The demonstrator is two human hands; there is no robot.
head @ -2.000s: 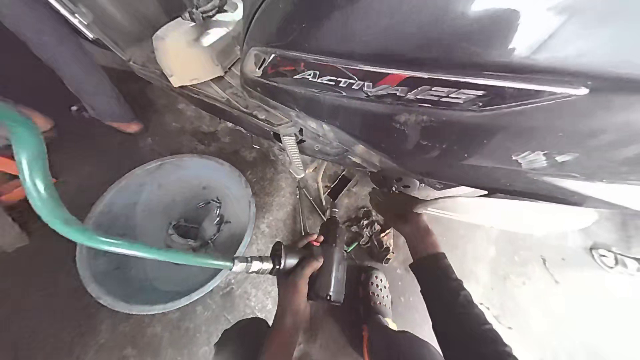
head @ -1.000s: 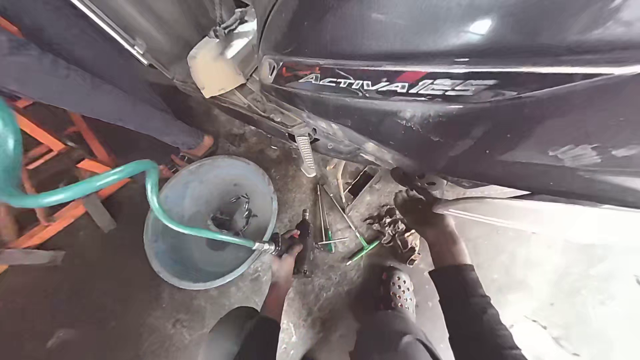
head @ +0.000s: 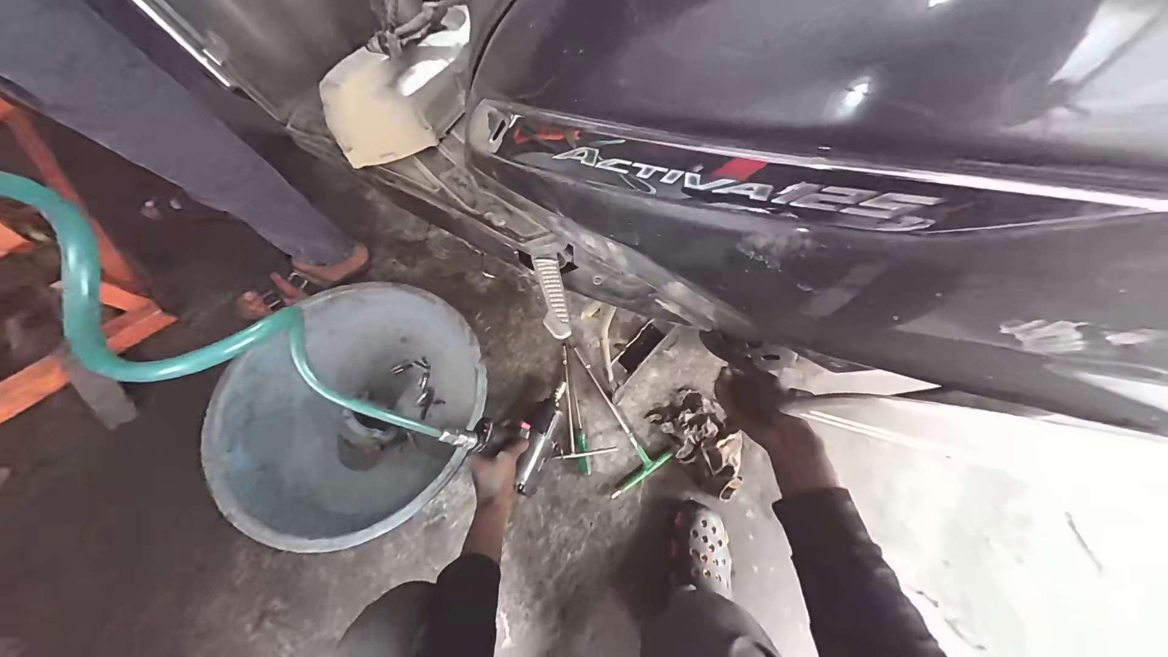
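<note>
My left hand (head: 497, 465) is closed around the grip of a pneumatic impact tool (head: 540, 443), just right of the tub's rim. A green air hose (head: 383, 415) joins the tool through a metal coupling. My right hand (head: 753, 397) reaches to the lower edge of the dark scooter's side panel (head: 693, 246); its fingers are dark and partly hidden, so I cannot tell what they touch. Between my hands, a green T-handle tool (head: 646, 467) and a green-handled screwdriver (head: 581, 447) lie on the concrete floor. A crumpled rag (head: 698, 433) lies beside my right hand.
A large grey tub (head: 265, 511) with small dark parts inside stands at left. The scooter's footrest (head: 551, 297) juts down above the tools. Another person's leg and sandalled foot (head: 328, 265) are behind the tub, near an orange metal frame (head: 100, 338). My shoe (head: 703, 547) is below the rag.
My left hand and the air tool have drawn away from the scooter's underside toward the tub. My right hand stays at the panel's lower edge. The view has shifted.
</note>
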